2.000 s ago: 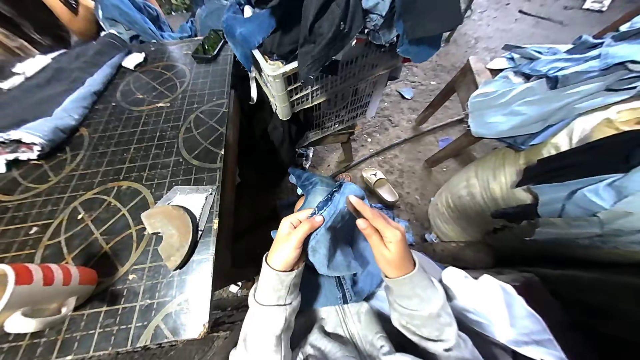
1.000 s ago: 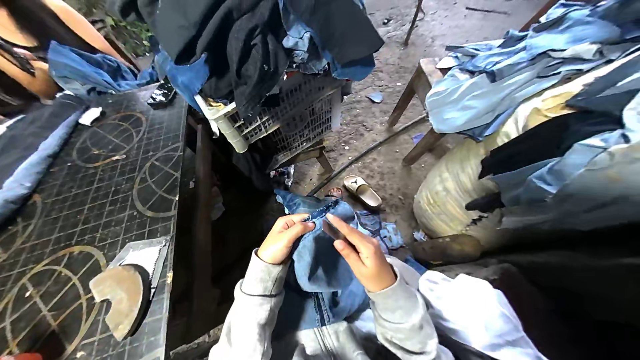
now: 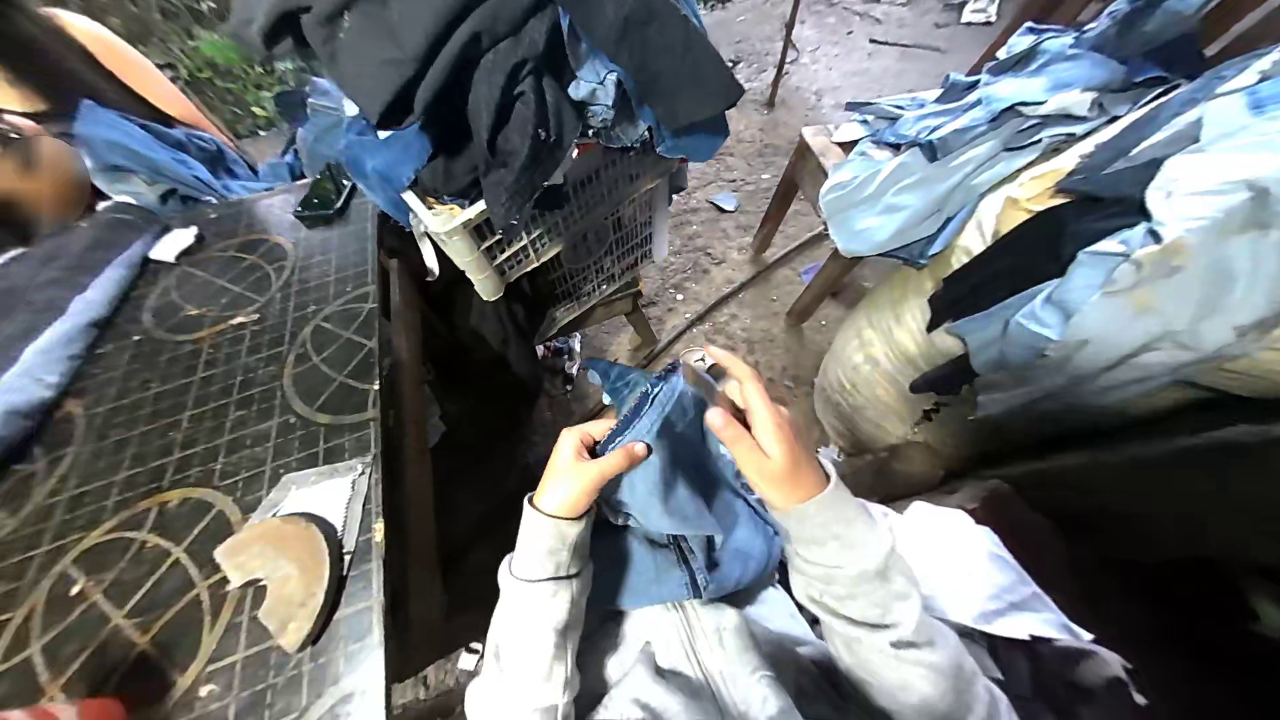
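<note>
A blue denim piece (image 3: pixel 660 480) with a dark stitched seam lies over my lap. My left hand (image 3: pixel 585 465) pinches the cloth beside the seam, thumb on top. To its right, my right hand (image 3: pixel 765 435) is raised at the far end of the seam, with a small thin blade-like item (image 3: pixel 700 383) between its fingers; blur hides its exact kind. The denim hangs below both hands, its lower part showing another dark seam.
On the left stands a dark grid-patterned table (image 3: pixel 330 260) bearing a curved, broken-edged piece (image 3: pixel 285 575). Beyond it, dark cloth (image 3: pixel 480 90) overhangs a plastic crate (image 3: pixel 480 255). Denim pieces (image 3: pixel 900 180) are heaped at right near a large sack (image 3: pixel 870 370). Another person (image 3: pixel 40 180) is at the upper left.
My right hand has lifted away from my left, and the thin item now shows between its fingers. My left hand still pinches the denim. The view has shifted.
</note>
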